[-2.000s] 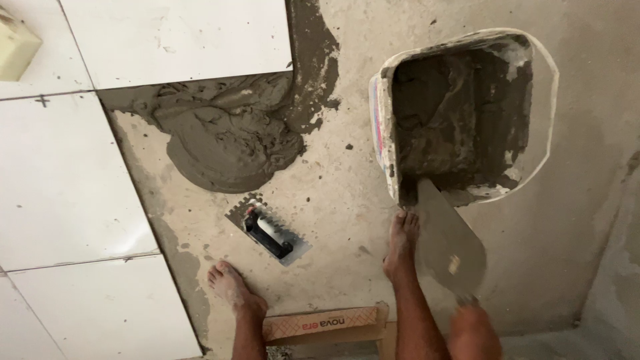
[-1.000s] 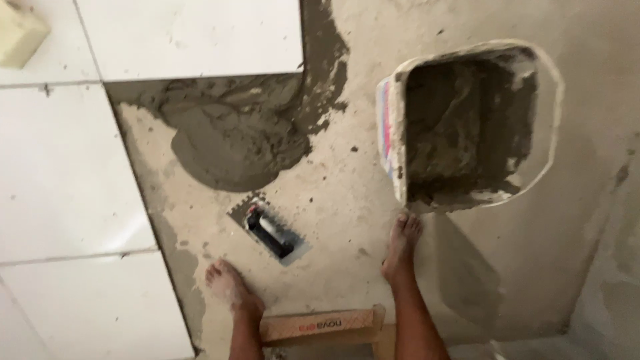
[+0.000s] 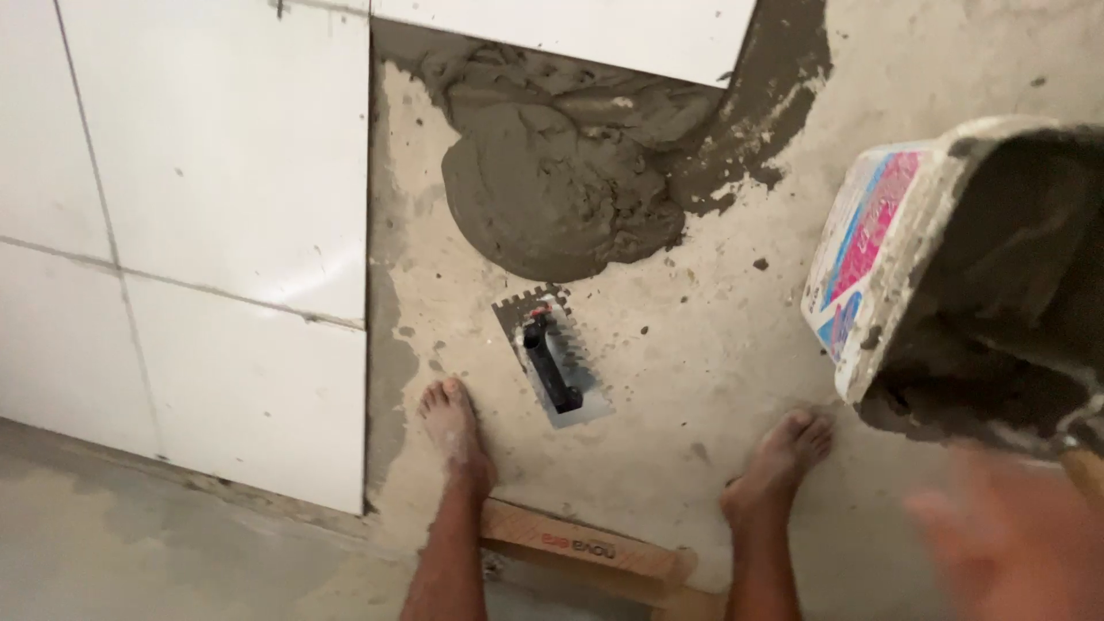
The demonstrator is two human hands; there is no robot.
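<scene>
My right hand (image 3: 1009,535), badly blurred, is at the lower right, just below the rim of a mortar-caked plastic bucket (image 3: 893,267). A tan handle (image 3: 1085,473) shows beside it at the right edge; whether my fingers touch it is unclear. Dark wet mortar lines the bucket. My left hand is out of view. A notched trowel (image 3: 552,371) with a black handle lies flat on the floor between my bare feet. Above it, a thick mound of grey mortar (image 3: 552,190) spreads against the edge of a white tile (image 3: 569,26).
Large white tiles (image 3: 233,155) cover the floor at left. My bare feet stand on rough concrete, the left foot (image 3: 453,423) near the tile edge, the right foot (image 3: 789,448) near the bucket. A printed cardboard box (image 3: 578,539) lies between my legs.
The pointed trowel held at the bucket's lower edge two seconds ago is no longer seen there whole. My right hand, out of view one second ago, is back beside the bucket. The view has shifted.
</scene>
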